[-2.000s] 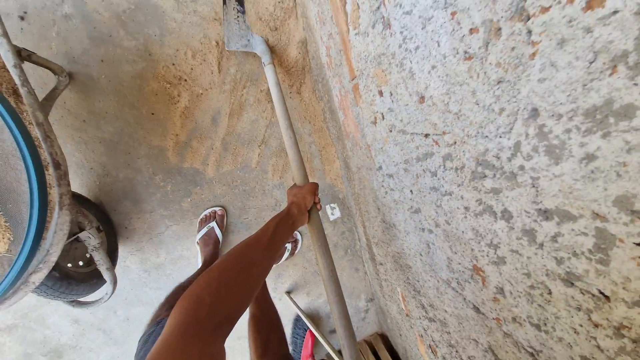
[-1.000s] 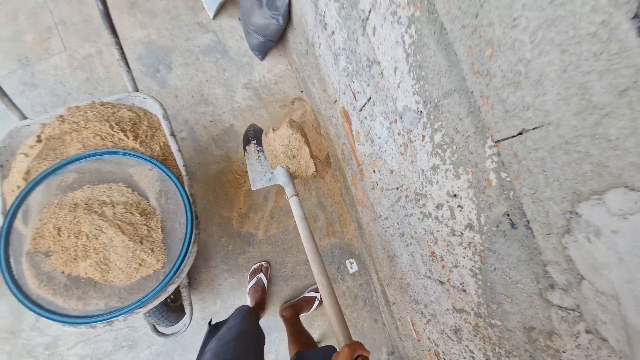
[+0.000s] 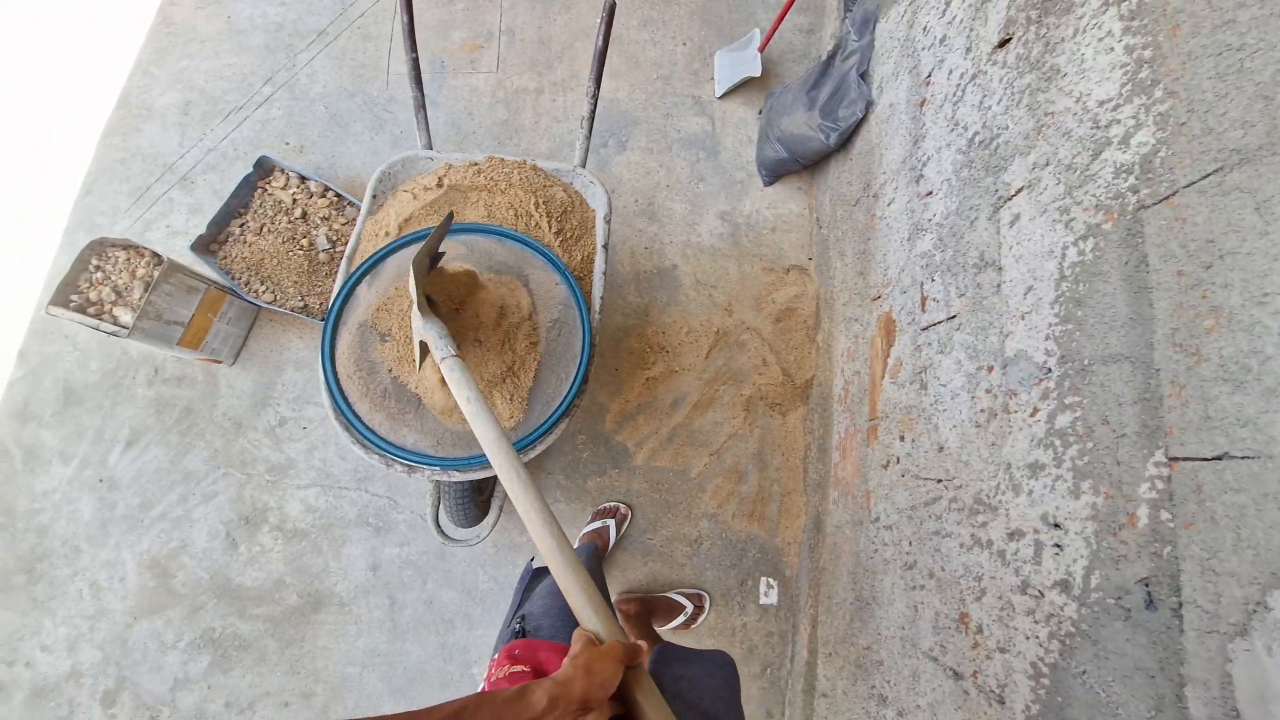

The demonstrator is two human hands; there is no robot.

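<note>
My left hand (image 3: 592,672) is closed around the wooden handle of a shovel (image 3: 530,500) near the bottom edge of the view. The handle slants up and left, and its metal blade (image 3: 428,300) is turned on edge over a round sieve with a blue rim (image 3: 578,300). Sand (image 3: 490,345) lies heaped on the mesh, partly behind the blade. Beneath the sieve is a wheelbarrow (image 3: 603,215) with more sand in its tray. My right hand is out of view, as is the handle's lower end.
Left of the wheelbarrow are a tray of gravel (image 3: 285,240) and a tin of stones (image 3: 115,285). Loose sand (image 3: 730,390) covers the floor beside a rough wall (image 3: 1000,400). A dark plastic bag (image 3: 815,115) and a white dustpan (image 3: 738,62) are farther up.
The shovel, loaded with sand beside the wall one second ago, has swung left over the sieve. Its blade has tipped on edge, and the sand it carried is off it. The view has shifted.
</note>
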